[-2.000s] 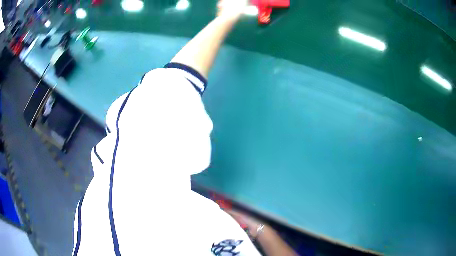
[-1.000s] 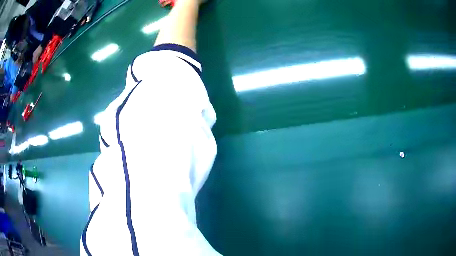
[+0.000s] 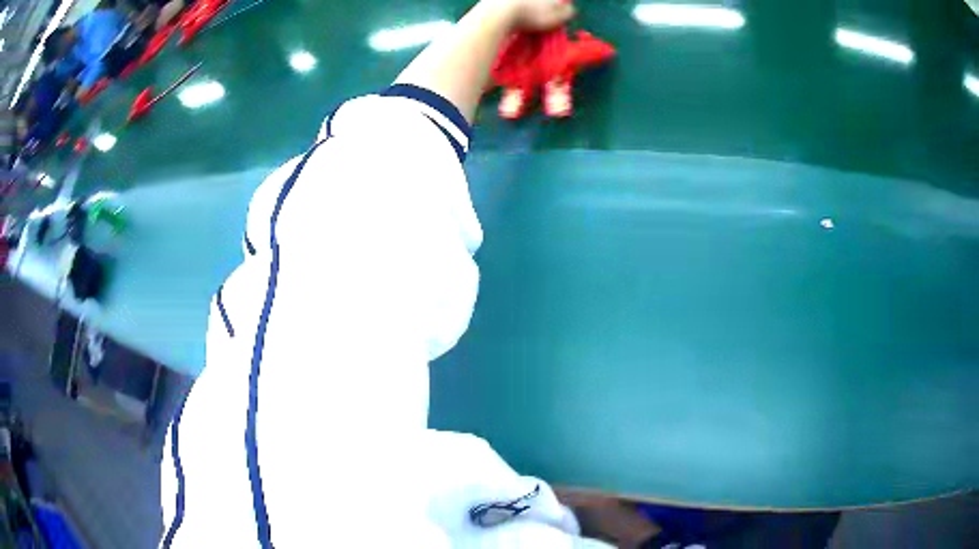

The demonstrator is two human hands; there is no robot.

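Observation:
My left arm reaches up over the dark green conveyor belt (image 3: 698, 80). My left hand (image 3: 542, 13) is at the top edge, small and blurred, with its fingers closed on glossy red clamps (image 3: 553, 59). Two pale-tipped ends of the red parts point down towards the worktop; how many parts there are is unclear. My fingertips are partly cut off or hidden. My right hand is not visible; only a blurred patch of skin, perhaps the forearm, shows below the worktop edge at the bottom.
The blue-green worktop (image 3: 666, 322) has a thin tan front edge. A small white speck (image 3: 827, 224) lies on it. A green object (image 3: 107, 214) and dark items are at its far left. A red part with a lead (image 3: 142, 103) lies on the belt; people sit beyond, upper left.
The view has swung and tilted down since a second ago. The red clamps under my left hand now show clearly, where only a bit of red showed at the top edge.

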